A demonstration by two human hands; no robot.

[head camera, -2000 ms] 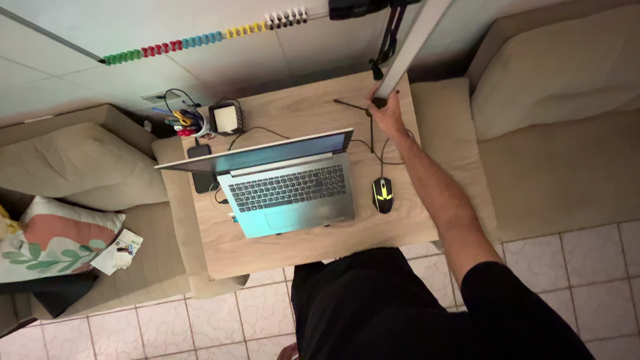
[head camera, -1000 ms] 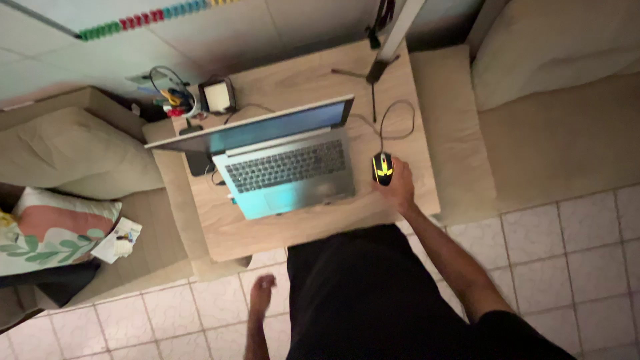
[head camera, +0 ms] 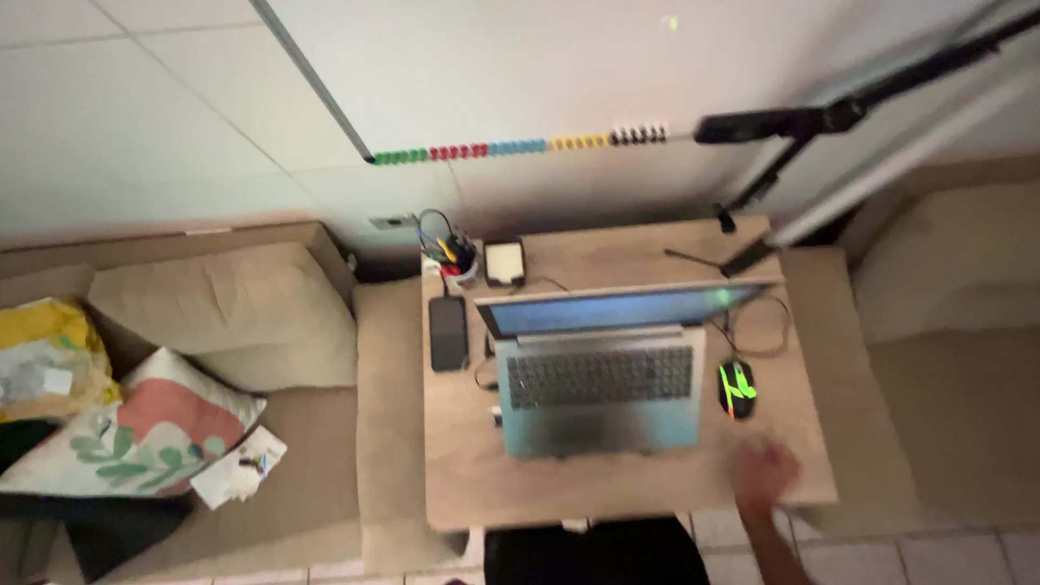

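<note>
My right hand is blurred above the front right part of the wooden table, just below the lit computer mouse and apart from it. Whether its fingers are apart or closed cannot be made out. Of my left hand at most a small blurred bit shows at the bottom edge, too little to tell. The open laptop stands on the table to the left of the mouse, its screen tilted back. A black smartphone or similar flat device lies left of the laptop.
A cup of pens and tools and a black notepad holder stand at the back left. A light stand's foot is at the back right. Beige sofa seats flank the table; a patterned cushion lies left. A whiteboard hangs behind.
My right hand was at the stand's base, then on the mouse, and is now off it, nearer the front edge. My left hand, visible below the table earlier, has dropped nearly out of view. The view has shifted.
</note>
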